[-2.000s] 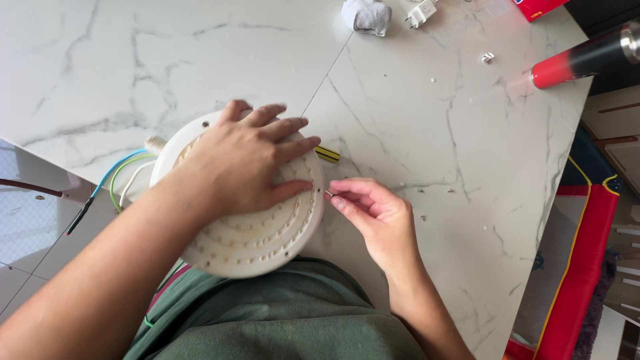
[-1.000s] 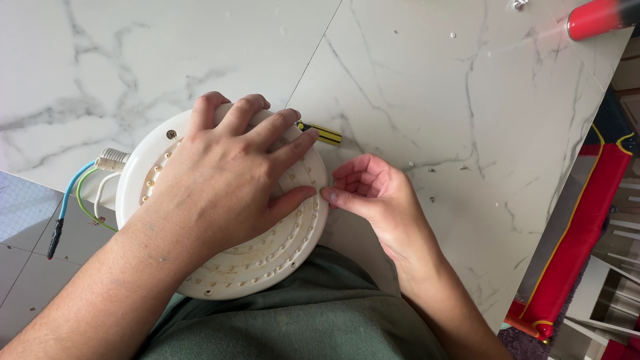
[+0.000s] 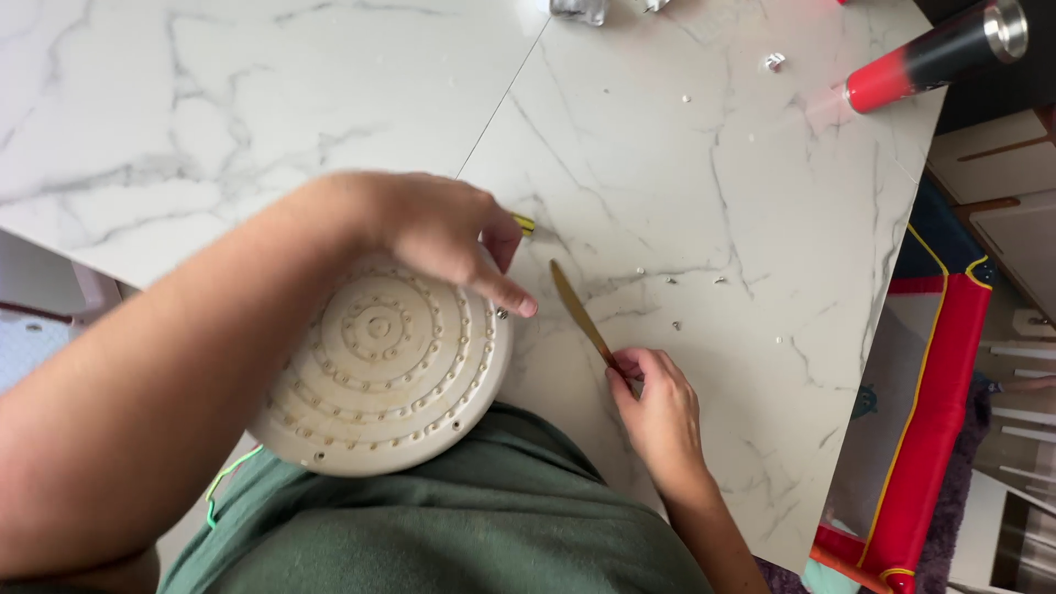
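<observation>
A round white plastic disc with rings of small studs (image 3: 379, 363) lies at the table's near edge, against the green shirt. Over its upper rim reaches my left hand (image 3: 450, 235), thumb pointing right beside a small screw (image 3: 502, 313) at the rim; its other fingers are curled and partly hidden, so their grip cannot be told. Just beyond them shows the end of a yellow and black striped object (image 3: 524, 223). My right hand (image 3: 656, 396) holds a gold-coloured table knife (image 3: 582, 318) by its handle, blade pointing up and left, to the right of the disc.
Several small screws (image 3: 676, 326) and bits lie on the marble-patterned table (image 3: 330, 74). A red and black bottle (image 3: 924, 66) lies at the far right, near crumpled foil (image 3: 774, 62). Beyond the right edge stands a red-framed playpen (image 3: 932, 429).
My right hand has left the disc's rim and now holds a knife. My left hand no longer lies flat over the disc; it has shifted to the upper right rim.
</observation>
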